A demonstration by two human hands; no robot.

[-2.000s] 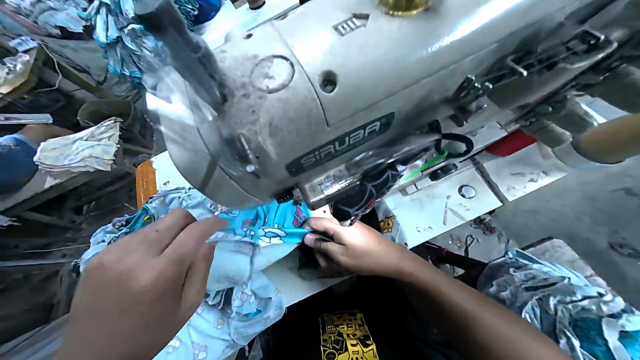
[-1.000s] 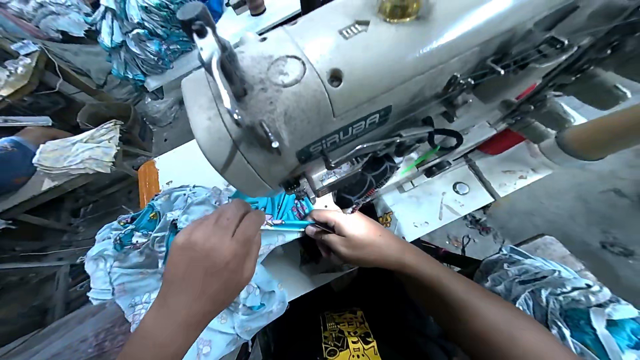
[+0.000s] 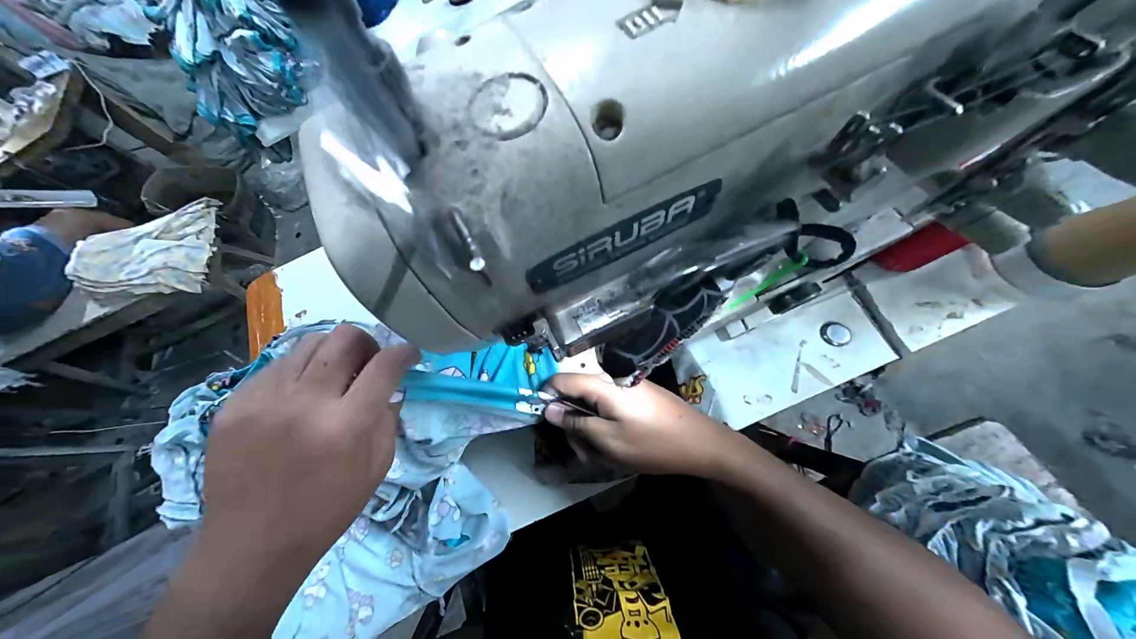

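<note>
A Siruba industrial sewing machine (image 3: 497,160) fills the upper middle, its head above the fabric. My left hand (image 3: 311,417) grips the left part of a folded turquoise fabric edge (image 3: 470,393), left of the machine head. With thumb and fingers, my right hand (image 3: 635,422) pinches the edge's other end, just below the needle area. The edge is stretched between both hands. Light blue printed fabric (image 3: 417,541) hangs in folds over the near side of the white table (image 3: 524,484). The needle and presser foot are mostly hidden by the machine head.
Bundled blue-grey fabric (image 3: 994,532) lies at lower right, more fabric (image 3: 235,58) at upper left. Another person's arm (image 3: 80,222) is at far left beside a stack of cream cloth (image 3: 146,248). A beige cylindrical part (image 3: 1087,244) juts in at right.
Both hands keep hold of the fabric. Since one second ago, my left hand has moved left from my right hand, and a longer stretch of turquoise edge shows between them.
</note>
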